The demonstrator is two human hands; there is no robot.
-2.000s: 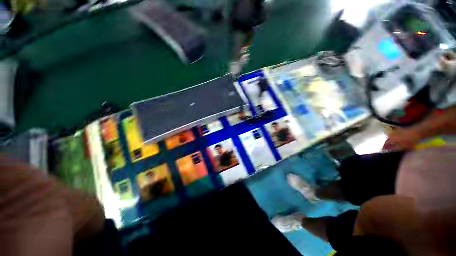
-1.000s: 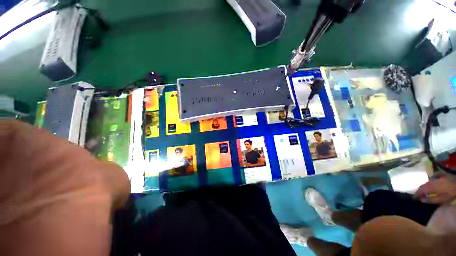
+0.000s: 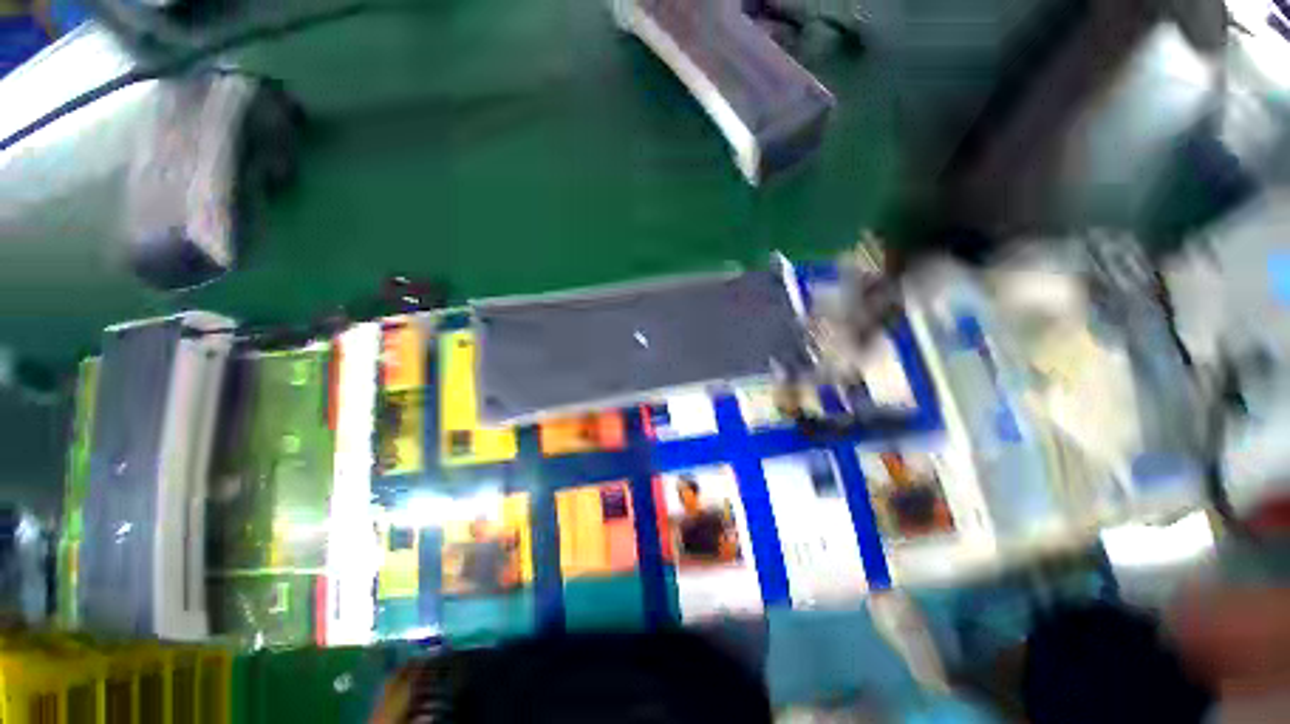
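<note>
A long dark grey housing (image 3: 637,347) with a pale edge lies flat on the printed bench mat (image 3: 601,526). A large dark blurred shape (image 3: 1040,120), likely the suspended screwdriver, hangs at upper right. A blurred nozzle-like part is near the housing's right end; contact cannot be told. A dark lead lies blurred beside that end. A skin-toned sliver at the bottom edge may be part of my left hand, cut off and unclear. My right hand cannot be made out.
Another housing (image 3: 135,481) stands at the mat's left end. Two more housings (image 3: 184,177) (image 3: 736,78) are on the green conveyor (image 3: 467,170). A yellow crate (image 3: 113,679) is at bottom left. A blurred white machine (image 3: 1252,283) and part of a person are at right.
The view has shifted, so the bench sits lower. The large skin-toned form at lower left has gone. The dark driver shape looks larger and more blurred, and the nozzle area is nearer the housing's right end.
</note>
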